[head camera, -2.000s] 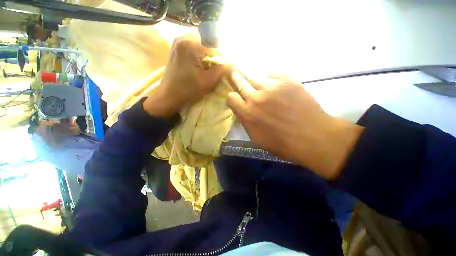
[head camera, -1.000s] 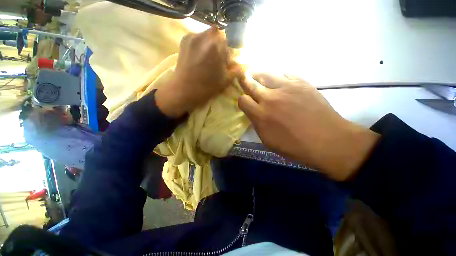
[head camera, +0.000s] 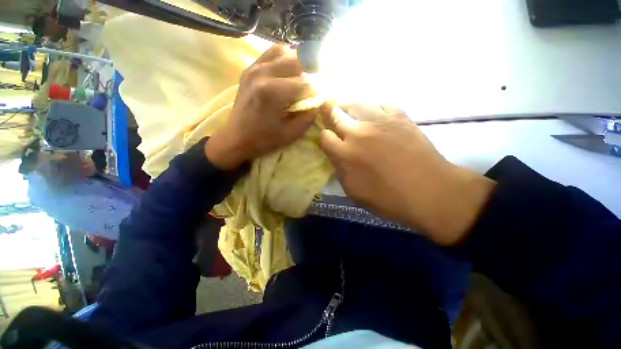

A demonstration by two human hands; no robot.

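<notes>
A pale yellow garment piece lies gathered between my hands and hangs over the table's front edge towards my lap. My left hand grips its folds just below the round grey knob of the sewing machine. My right hand pinches the edge of the piece between thumb and fingers, close beside my left hand. The needle area is hidden by glare and by my left hand.
A dark curved bar crosses the top left. More yellow fabric spreads behind my left hand. A measuring strip runs along the front edge. A black object lies at top right. A grey box with a fan stands at far left.
Compared with one second ago, my left hand is slightly lower and the fold between my hands shows more. The whole view has shifted slightly.
</notes>
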